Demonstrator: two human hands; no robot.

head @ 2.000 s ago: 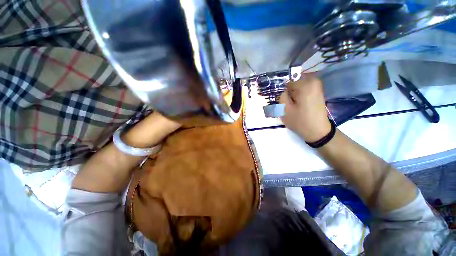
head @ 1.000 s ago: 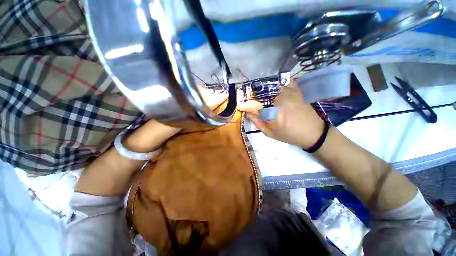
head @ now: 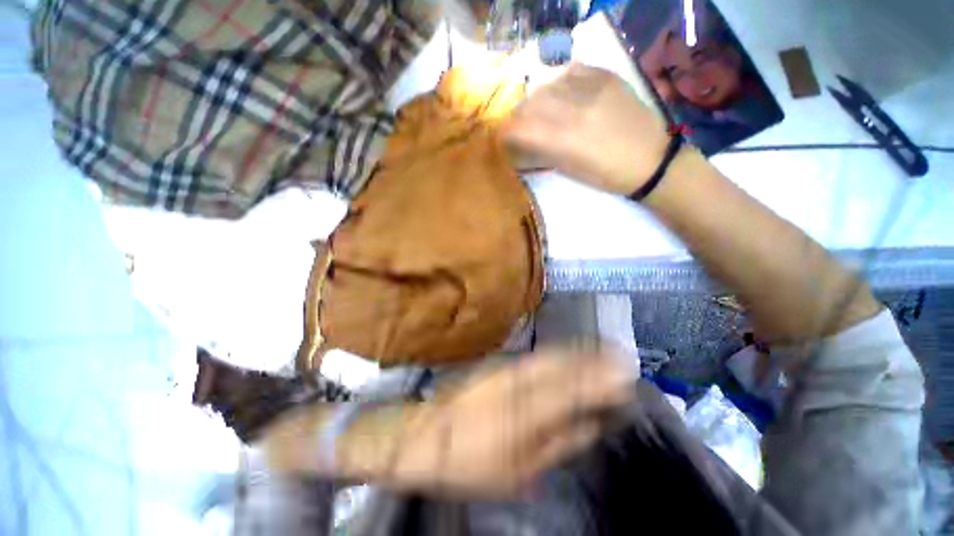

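Observation:
The brown fabric section lies wrinkled from the table edge up to the brightly lit needle area. A zipper edge runs down its right side. My right hand is at the fabric's upper right edge; blur hides whether its fingers grip the fabric. My left hand is strongly blurred, below the fabric and over my lap; its fingers cannot be made out clearly. The checked fabric lies at the upper left, beside the brown fabric.
A phone or tablet lies behind my right wrist. A small brown card and black thread snips lie to its right. The measuring tape runs along the table's front edge. White fabric is at left, and a whitish bag is below the table.
My left hand has come from beside the needle area down over my lap. The machine head has left the view's centre as the view shifted. The brown fabric's lower part has creased and shifted.

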